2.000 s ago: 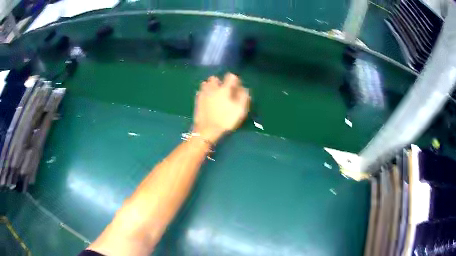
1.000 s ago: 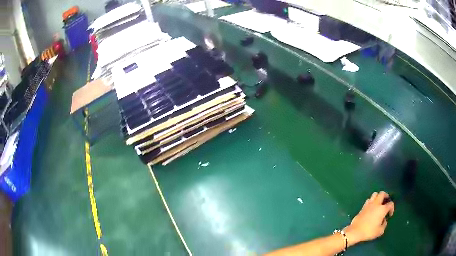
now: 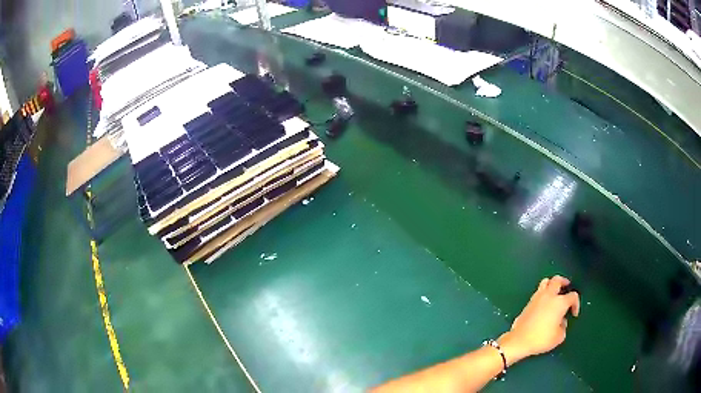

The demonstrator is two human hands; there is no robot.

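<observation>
My left hand [image 3: 540,321], with a beaded bracelet at the wrist, reaches in from the bottom edge over the green belt. Its fingers are curled around a small black part [image 3: 569,290], mostly hidden by the fingers, so its kind cannot be told. My right hand is not in view. Several black part-built adapters lie on the belt beyond, one [image 3: 474,133] near the far rail and another [image 3: 404,106] to its left. A black piece [image 3: 584,227] lies blurred just beyond my left hand.
A stack of black blister trays [image 3: 230,127] with tan and white separators stands at the left of the green bench [image 3: 338,284]. White sheets [image 3: 415,57] lie on the far shelf. Blue bins and a yellow floor line [image 3: 104,307] are at the far left. Pale scraps dot the bench.
The view has turned left since the first frame, bringing the tray stack in. My left hand now shows a black part in its fingers. Since one second ago, the scene has shifted slightly leftward.
</observation>
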